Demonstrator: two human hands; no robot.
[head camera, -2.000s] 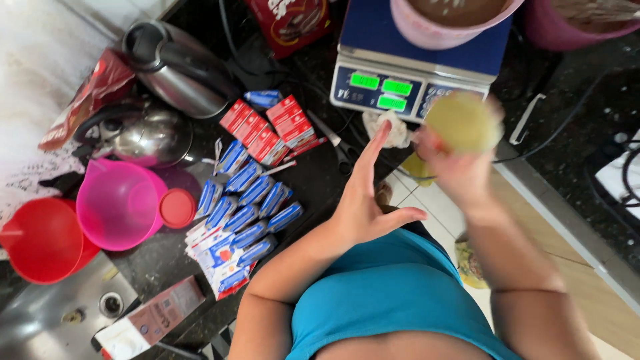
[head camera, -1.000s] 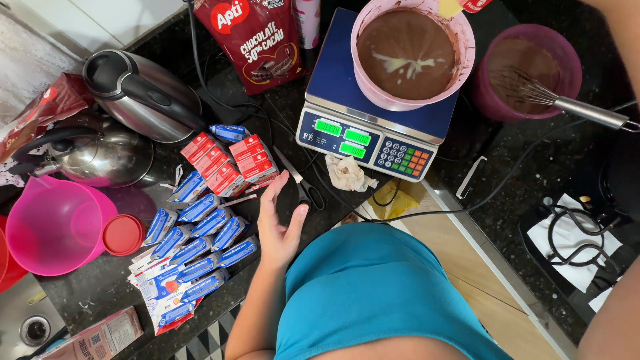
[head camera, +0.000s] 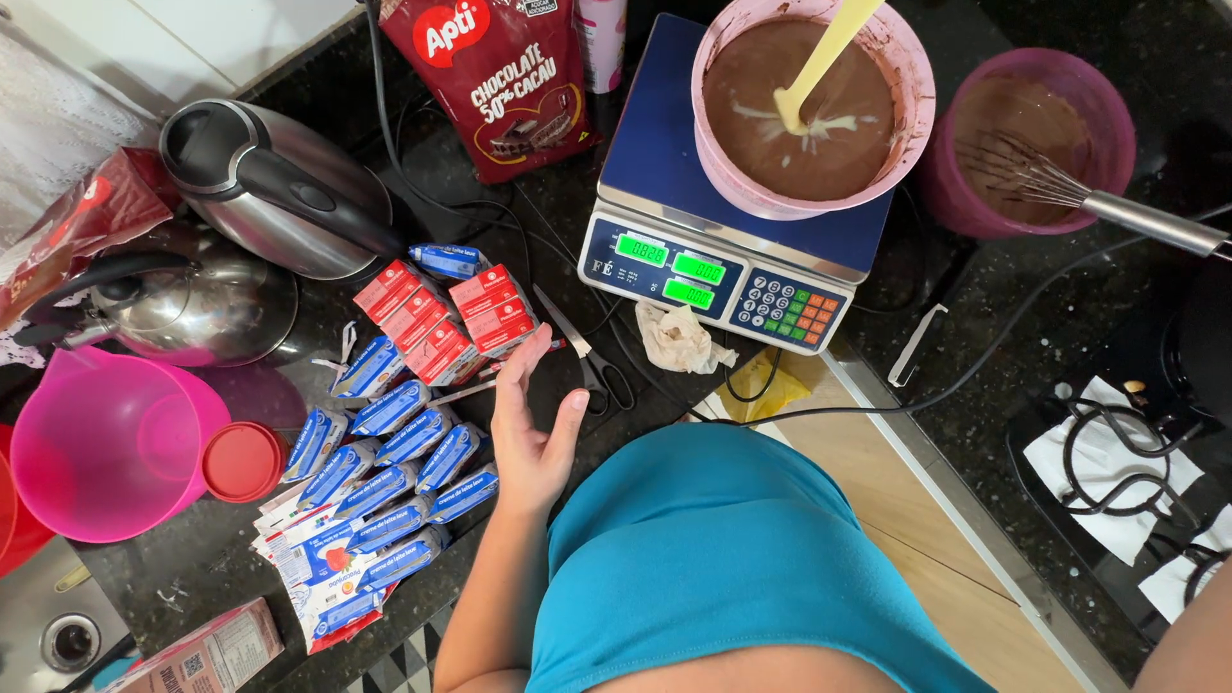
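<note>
A pink bucket (head camera: 813, 106) of brown chocolate liquid stands on the blue digital scale (head camera: 727, 173), whose green displays are lit. A thick pale yellow stream (head camera: 830, 58) falls into it from above the frame's top edge; its source is hidden. My left hand (head camera: 535, 433) is raised with fingers apart, holding nothing, beside blue cream cartons (head camera: 448, 457) and red-and-white cartons (head camera: 493, 310). My right hand is out of the picture; only part of my right arm shows at the lower right corner. Scissors (head camera: 599, 375) lie just beyond my left hand.
A second pink bucket (head camera: 1035, 144) holds brown liquid and a metal whisk (head camera: 1155, 221). Left are an electric kettle (head camera: 279, 188), a metal teapot (head camera: 192, 298), a magenta bowl (head camera: 115, 443) and a red lid (head camera: 243, 462). Crumpled paper (head camera: 681, 339) and a black cable (head camera: 924, 404) lie near the scale's front.
My right hand, seen two seconds ago with a round yellowish container, has gone out of view. A pale yellow stream now runs into the bucket. The view has shifted toward the scale.
</note>
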